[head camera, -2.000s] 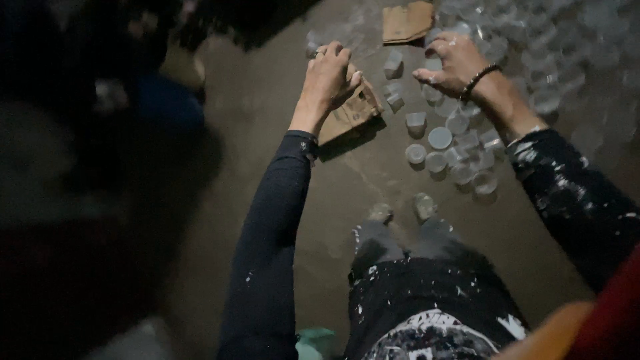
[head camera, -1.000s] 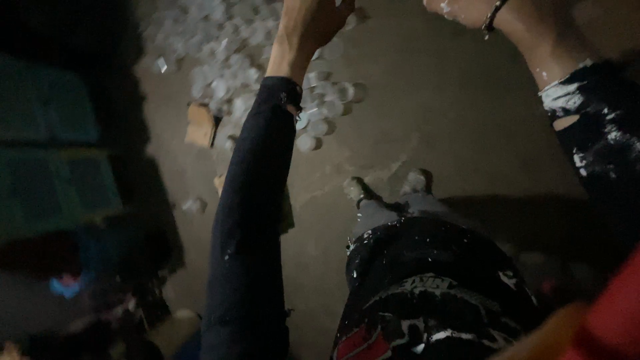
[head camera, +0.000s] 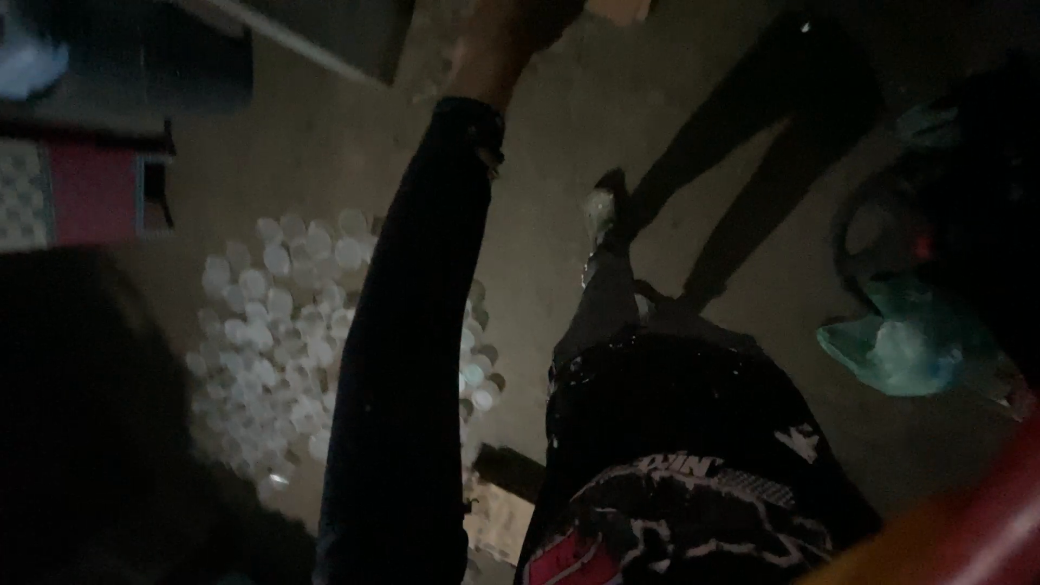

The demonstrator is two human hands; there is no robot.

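Observation:
My left hand (head camera: 524,36) reaches to the top edge of the view, dark and blurred; its fingers and anything in them cannot be made out. A small skin-toned patch at the top edge, right of it, may be part of my right hand, but it is cut off. Many small translucent plastic cups (head camera: 301,325) lie in a heap on the floor, partly behind my dark left sleeve. A piece of brown cardboard (head camera: 500,516) lies between that sleeve and my clothes.
A green plastic bag (head camera: 910,345) lies on the floor at the right. A dark flat panel (head camera: 341,32) with a pale edge stands at the top left, above a red and patterned object (head camera: 93,191). My paint-spotted shoe (head camera: 601,215) is near the middle, beside a leg-shaped shadow.
The view has swung a lot. Two seconds ago both my hands were over the cardboard and cups; now the cups lie left of and behind my left arm, and my right arm has left the view.

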